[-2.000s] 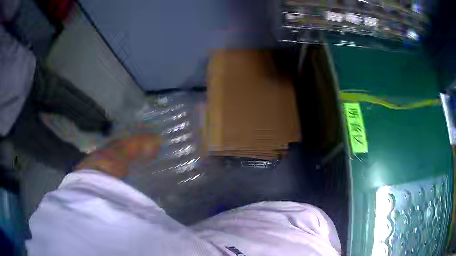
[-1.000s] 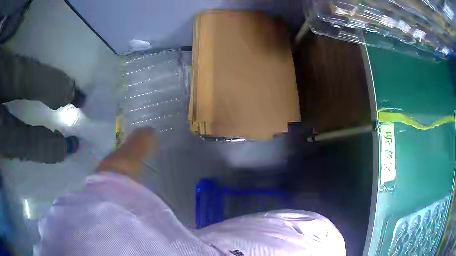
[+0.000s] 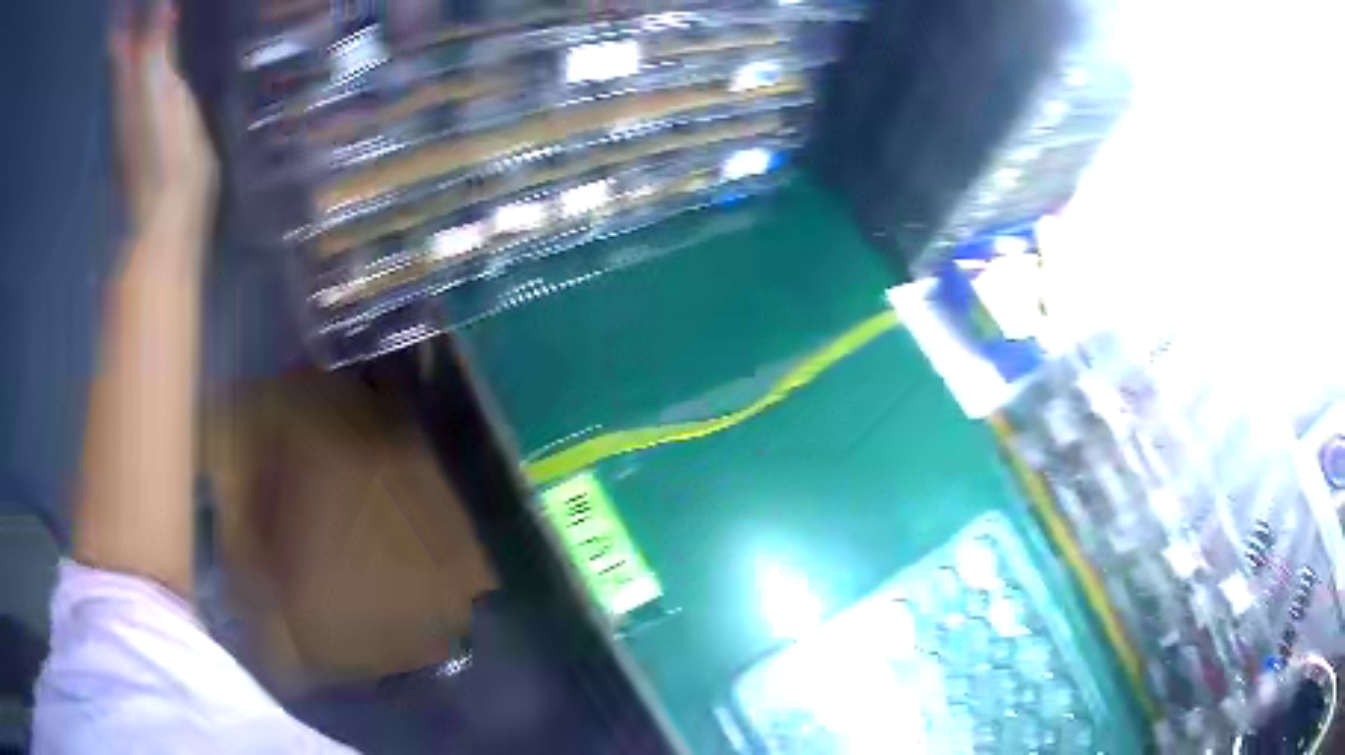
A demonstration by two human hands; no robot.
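Note:
My left hand [image 3: 165, 155] is raised at the upper left, beside the left side of a tall stack of filled clear trays [image 3: 575, 140]. It is blurred, its fingers point up, and I cannot tell whether it touches or holds anything. My right hand is out of the picture. A clear round-pocket tray [image 3: 959, 649] lies on the green mat [image 3: 708, 354] under strong glare; its pockets are too blurred to read.
Yellow tape [image 3: 708, 425] crosses the mat, with a green written label [image 3: 598, 546] at its left edge. Brown cardboard [image 3: 347, 546] sits below the bench at left. More stacked trays [image 3: 1136, 516] stand at right, and a dark upright block is at the back.
The view has swung right toward the bench. My left hand has moved from low over the floor-side clear trays up beside the tall stack. The blue crate has left the view.

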